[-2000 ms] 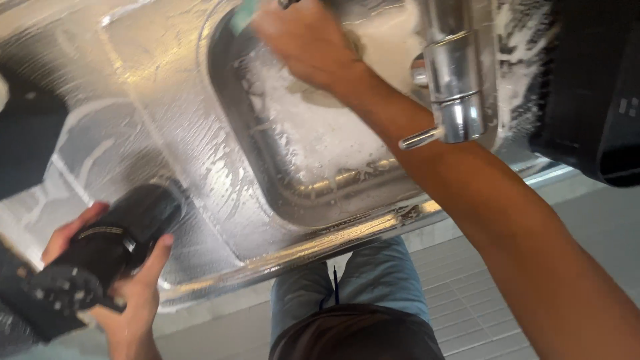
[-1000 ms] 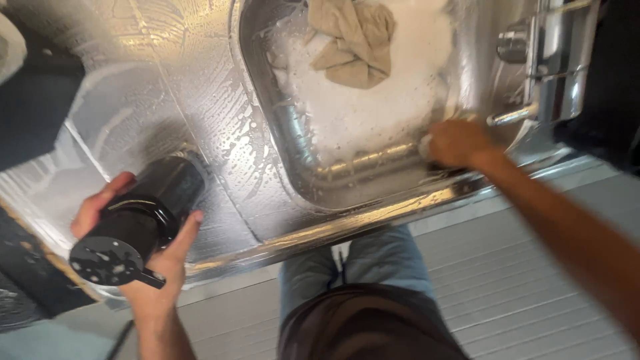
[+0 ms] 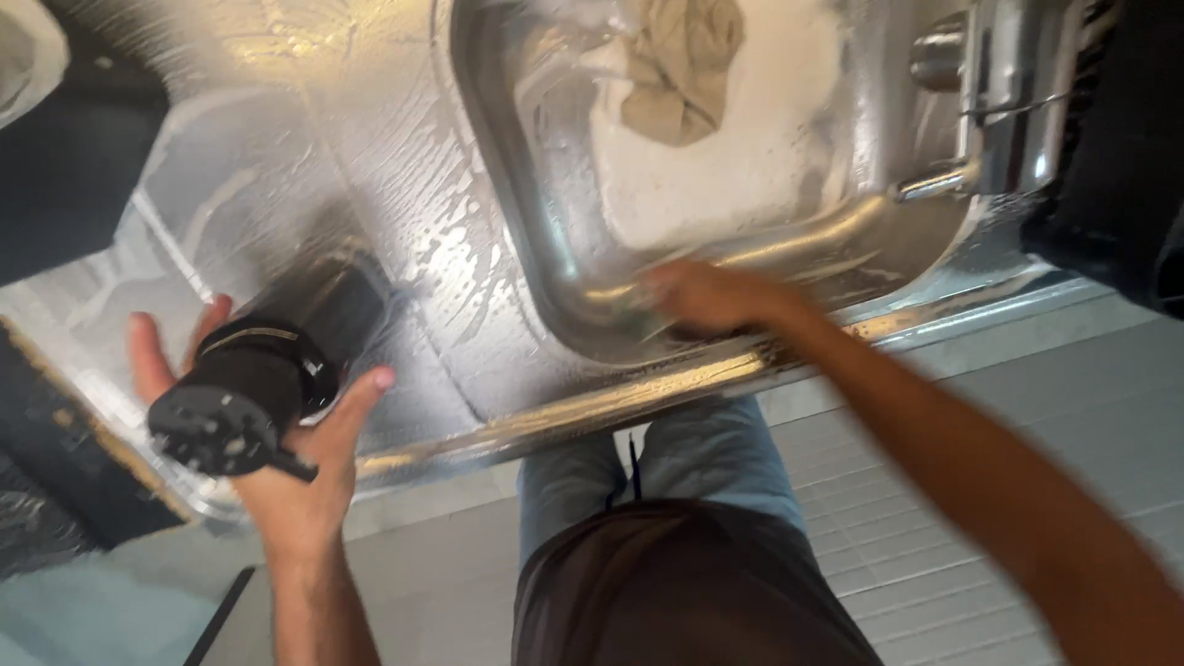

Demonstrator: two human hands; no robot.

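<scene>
My left hand [image 3: 310,444], fingers spread, is around the lower end of a black cylindrical container [image 3: 287,347] with a small lever at its near end; the container lies tilted over the wet steel drainboard. Whether the fingers grip it firmly is unclear. Down at the near wall of the steel sink basin [image 3: 555,277] is my right hand [image 3: 712,296], blurred, with something greenish just visible under its fingers. A crumpled beige cloth [image 3: 680,79] lies in the basin by whitish, soapy water.
A chrome faucet [image 3: 1013,102] with a short lever stands at the basin's right. Beyond it is a black object [image 3: 1124,157]. Another dark object [image 3: 69,148] is at the upper left. The sink's raised front edge [image 3: 592,398] runs before my body.
My right hand has moved from the basin's upper left to its right side, then left along the near wall. My left hand has stayed at the black container. The view has shifted.
</scene>
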